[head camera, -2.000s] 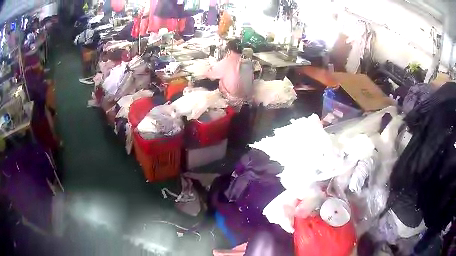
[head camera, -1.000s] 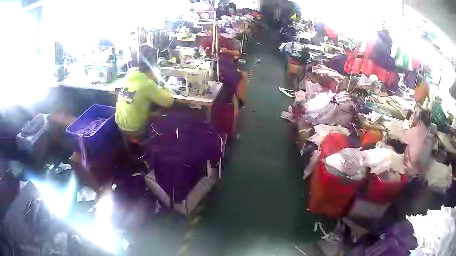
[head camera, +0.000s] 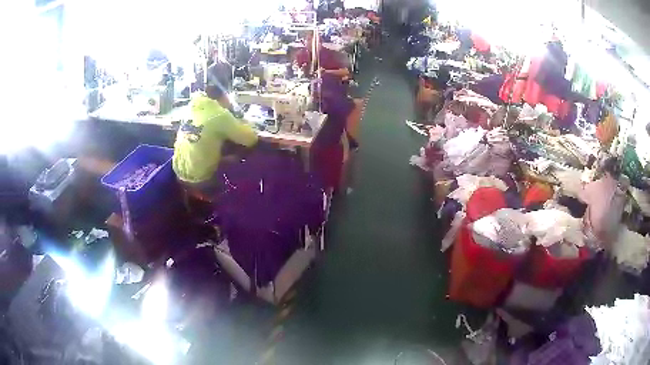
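Neither of my hands is in the picture. Nearest in front of me is a large heap of purple fabric (head camera: 267, 214) in a pale-edged container at the left side of the aisle. A blue crate (head camera: 142, 187) with purple pieces stands left of it. On the right side, red crates (head camera: 485, 264) hold white and grey fabric pieces (head camera: 499, 229). White fabric (head camera: 623, 331) and purple fabric (head camera: 566, 346) lie at the lower right corner.
A green floor aisle (head camera: 378, 214) runs away between the rows, with yellow-black tape (head camera: 280, 324) at its left. A person in a yellow-green top (head camera: 203, 139) sits at a sewing table (head camera: 289, 135). Another person in a pale top (head camera: 600, 203) is at the right. Bright glare covers the lower left.
The view has swung left since the first frame, bringing the yellow-topped person and blue crate in. Since the second frame, the scene has shifted slightly right.
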